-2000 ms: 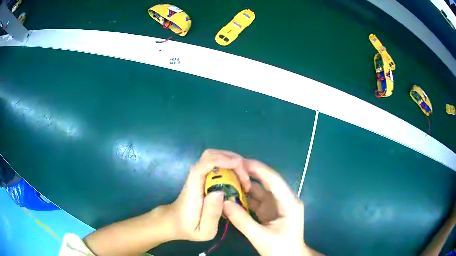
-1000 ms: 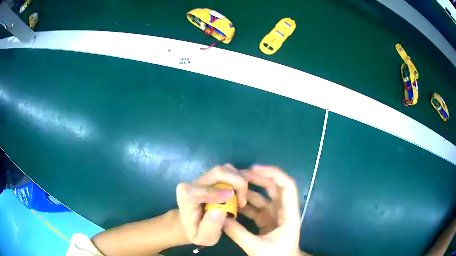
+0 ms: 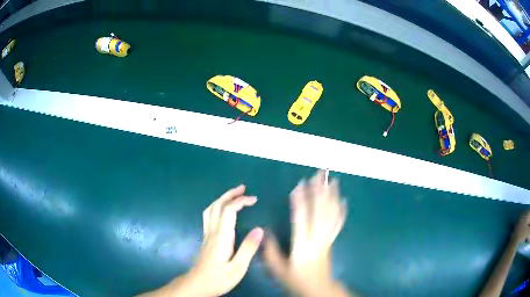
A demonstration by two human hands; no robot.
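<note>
My left hand point(image 3: 224, 246) is open and empty above the dark green work surface. My right hand point(image 3: 311, 232) is open, empty and blurred, its fingers towards the white strip. Beyond the strip, a yellow housing point(image 3: 371, 85) lies on the belt with a green board and blue cell showing. Its red lead ends in a white plug point(image 3: 385, 134) near the strip. A flat yellow cover point(image 3: 305, 103) lies to its left. Another open yellow housing point(image 3: 251, 97) lies further left, its red wires reaching the strip.
The white strip point(image 3: 232, 141) crosses between work surface point(image 3: 145, 180) and belt point(image 3: 168, 64). More yellow parts lie on the belt, including a wired housing touching a cover point(image 3: 444, 113) at right and a unit point(image 3: 114, 46) at far left. Another person's hand point(image 3: 523, 227) is at the right edge.
The yellow housing has left my hands, which have parted and opened. One more wired housing now lies on the belt, right of the flat cover. The view has shifted, showing more belt.
</note>
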